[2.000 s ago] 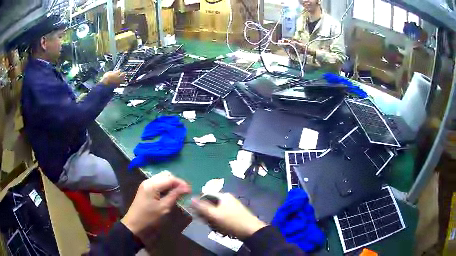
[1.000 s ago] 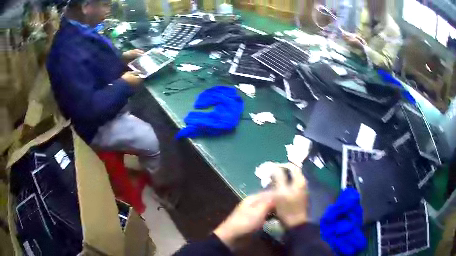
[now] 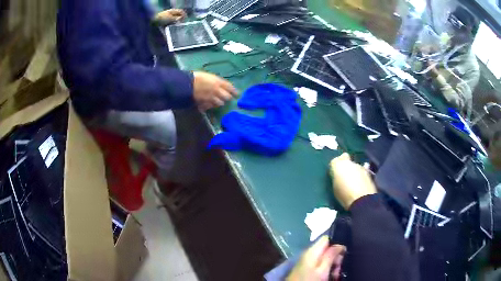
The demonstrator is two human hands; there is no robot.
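Observation:
My left hand (image 3: 318, 262) is at the bottom edge, partly cut off, fingers curled. A corner of a dark flat solar panel (image 3: 279, 271) shows beside it at the bench edge; whether I grip the panel or its lead is unclear. My right hand (image 3: 351, 180) is stretched forward low over the green bench (image 3: 263, 184), beside the dark panels (image 3: 396, 167). Its fingertips are bent and blurred; anything between them cannot be made out. A crumpled blue cloth (image 3: 272, 123) lies ahead to the left.
A person in a dark blue sleeve (image 3: 132, 82) reaches a hand near the cloth at left. An open carton (image 3: 88, 203) of panels and a red stool (image 3: 125, 170) stand on the floor. White scraps (image 3: 320, 221) lie on the bench. Another person (image 3: 461, 77) is across it.
The view has turned left and down. My hands, close together before, are apart, with the right stretched forward. The neighbour has put their panel down and reaches toward the blue cloth.

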